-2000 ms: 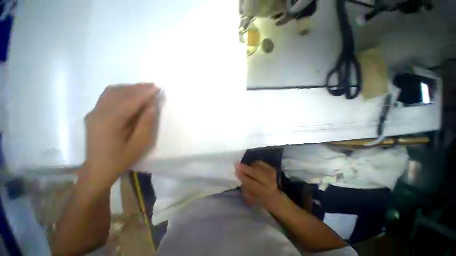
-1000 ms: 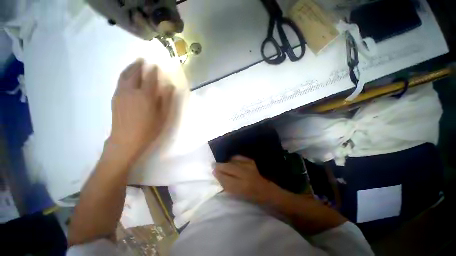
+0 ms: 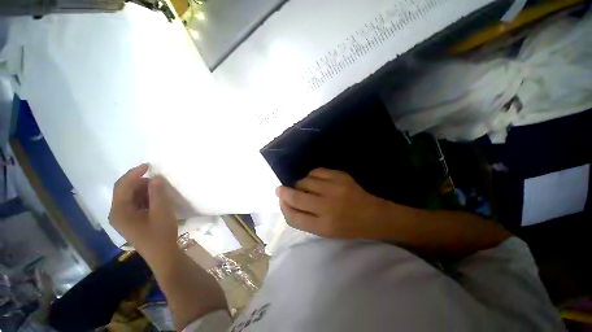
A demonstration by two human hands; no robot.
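A large white fabric piece (image 3: 195, 155) lies over the left of the white table and droops at the front edge; glare hides its outline. My left hand (image 3: 146, 207) is at its front edge, with thumb and forefinger pinched on the cloth. My right hand (image 3: 331, 204) is low in front of my body, below the table edge, fingers curled beside white cloth; whether it grips the cloth is hidden. The sewing machine's needle area (image 3: 185, 10) is cut off at the top edge under the lamp glow.
A printed measuring scale (image 3: 363, 48) runs along the white table's front edge. A dark panel (image 3: 350, 139) is below it. White cloth (image 3: 480, 91) is bundled below the table at right. A taped brown carton (image 3: 240, 269) is below at left. A blue surface (image 3: 65, 181) is beyond the table.
The view has swung, so the shears, ticket and snips are out of the picture. My left hand has moved from near the needle to the table's front edge. My right hand remains low.
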